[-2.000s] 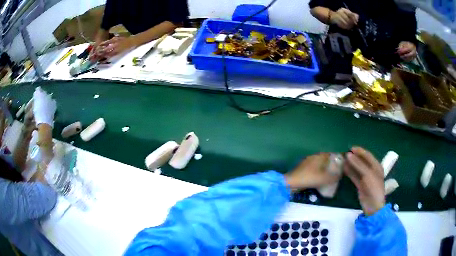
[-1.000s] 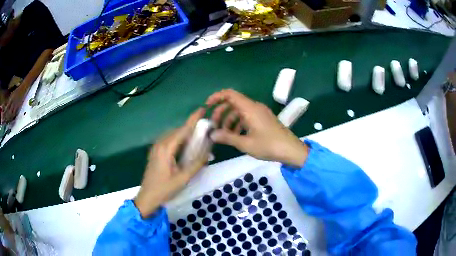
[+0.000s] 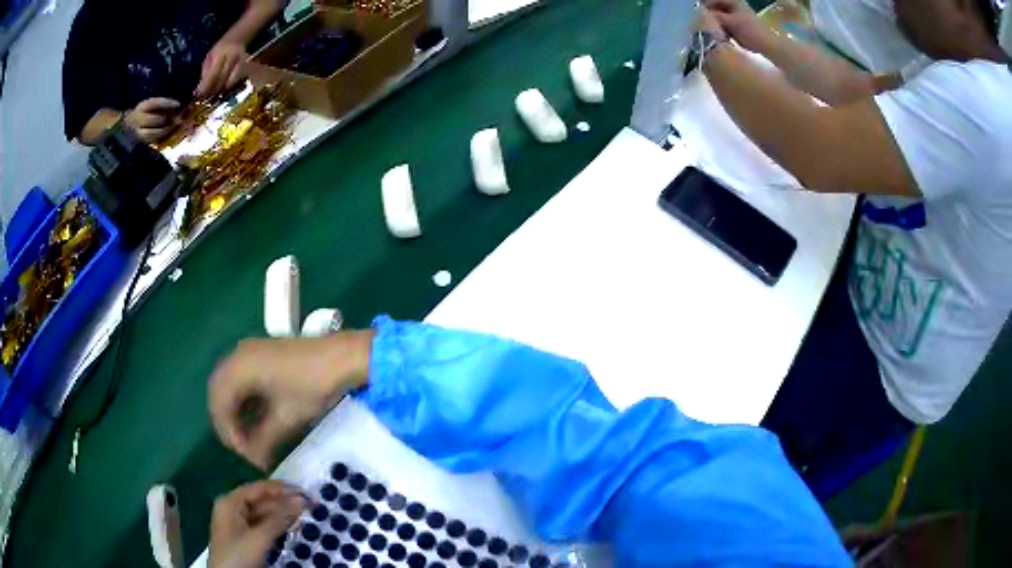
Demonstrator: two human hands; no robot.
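Observation:
My right hand (image 3: pixel 283 394), blurred, has curled fingers above the belt edge; I cannot tell whether it holds anything. My left hand (image 3: pixel 253 524), cut off by the bottom edge, has its fingertips at the upper left corner of the sticker sheet; whether a pad is between them is unclear. The sticker sheet (image 3: pixel 383 521) carries rows of black round pads on the white bench, partly outside the picture. A white housing (image 3: pixel 164 524) with a dark spot near its upper end lies left of my left hand. Another housing (image 3: pixel 322 323) is partly hidden behind my right wrist.
More white housings (image 3: pixel 401 202) lie spaced along the green belt (image 3: pixel 344 239). A black smartphone (image 3: pixel 728 224) lies on the white bench. A person (image 3: pixel 943 222) sits at the right. Across the belt are a blue bin (image 3: pixel 83 305), gold pieces, a cardboard box (image 3: pixel 344 67) and another person's hands.
The view has swung right. My hands have moved apart, and the housing my left hand held is no longer in it. My left hand is now at the sheet.

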